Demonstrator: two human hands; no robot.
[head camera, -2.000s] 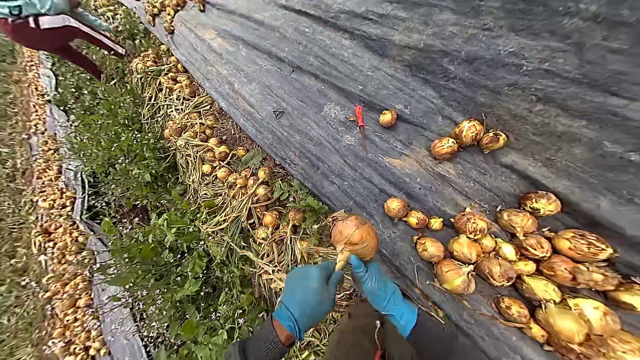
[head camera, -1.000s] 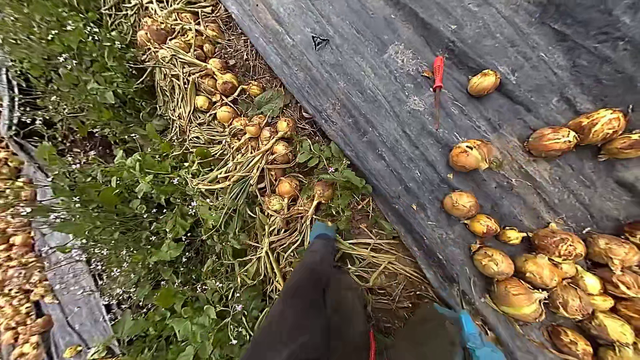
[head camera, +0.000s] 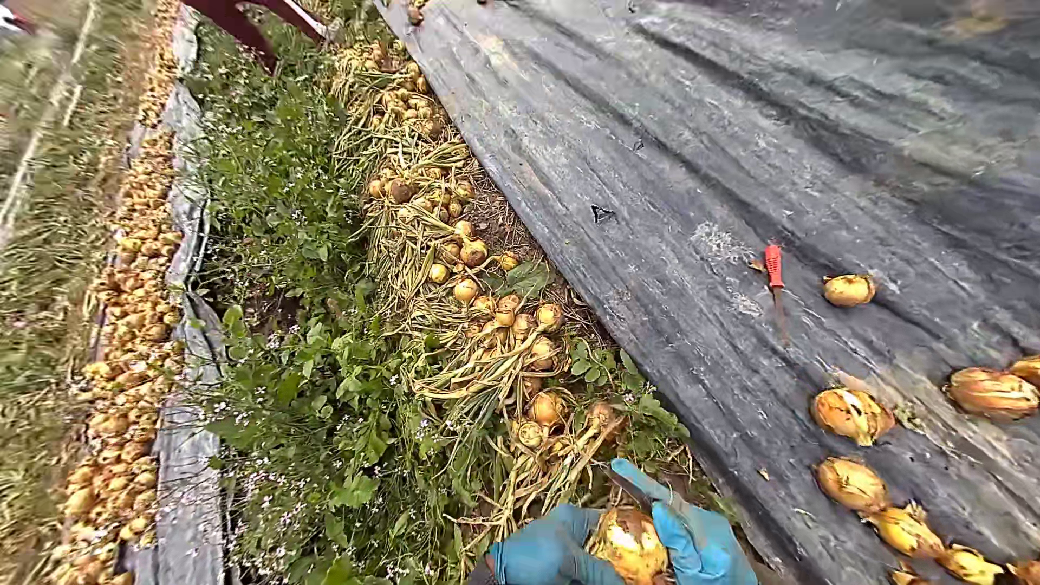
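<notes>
My left hand (head camera: 552, 546), in a blue glove, grips a yellow onion (head camera: 632, 549) at the bottom of the view. My right hand (head camera: 700, 536), also gloved in blue, is against the onion's right side. A narrow dark knife blade (head camera: 630, 490) shows along its extended finger; the handle is hidden. Just above my hands, onions with long dry tops (head camera: 546, 409) lie in a row on the ground. To the right, a red-handled knife (head camera: 774, 268) lies on a dark ground sheet (head camera: 650, 268), near a single onion (head camera: 849, 290) and a peeling onion (head camera: 853, 415).
Several more onions (head camera: 853, 483) lie on the sheet at lower right. Green weeds (head camera: 325, 382) border the onion row on its left. Beyond them runs a grey sheet edge (head camera: 191, 463) and a long strip of onions (head camera: 122, 406). A person's leg (head camera: 244, 28) shows at the top left.
A second ago my left hand reached to the onion row; now an onion is between both hands. The peeling onion near the red-handled knife was not there two seconds ago. The view has shifted.
</notes>
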